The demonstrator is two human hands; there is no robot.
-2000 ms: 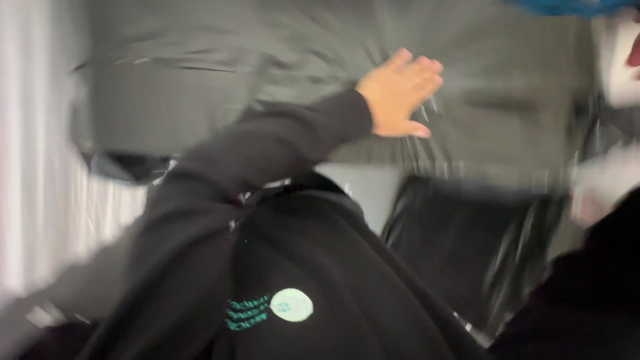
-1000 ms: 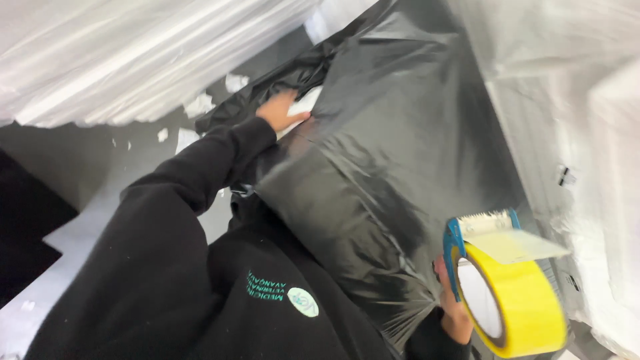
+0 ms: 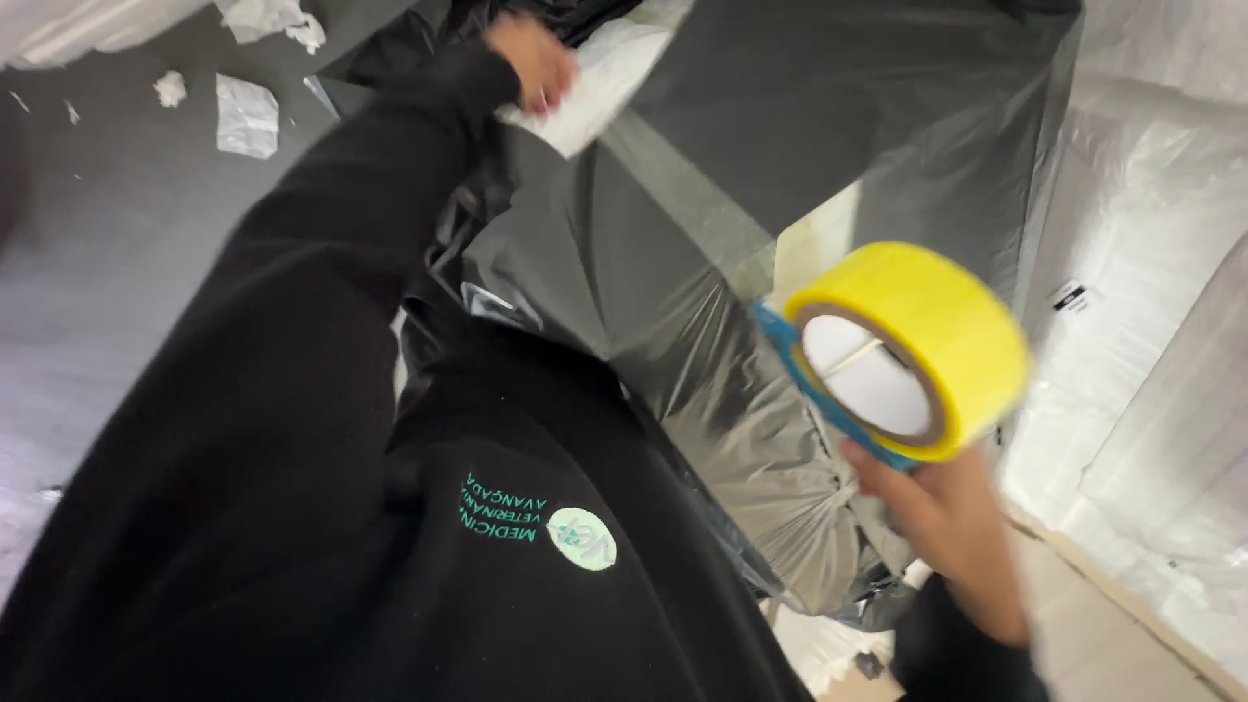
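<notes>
A large bundle wrapped in black plastic film (image 3: 780, 127) fills the middle of the head view. My right hand (image 3: 941, 517) grips a blue tape dispenser (image 3: 829, 400) that carries a roll of yellow tape (image 3: 936, 331). A strip of clear tape (image 3: 678, 190) runs over the film, between the dispenser and a white sheet (image 3: 600, 88) at the bundle's upper left edge. My left hand (image 3: 534, 63) is at that sheet, blurred; whether its fingers grip the sheet or gathered black film is unclear. Gathered, creased film lies below the dispenser.
Goods wrapped in translucent plastic (image 3: 1121, 214) stand along the right side. More whitish plastic (image 3: 88, 24) hangs at the upper left. White scraps (image 3: 247, 117) lie on the grey floor (image 3: 127, 224) at the left.
The tape dispenser in my right hand has moved over the black film, and a clear tape strip now shows there. The view has shifted strongly.
</notes>
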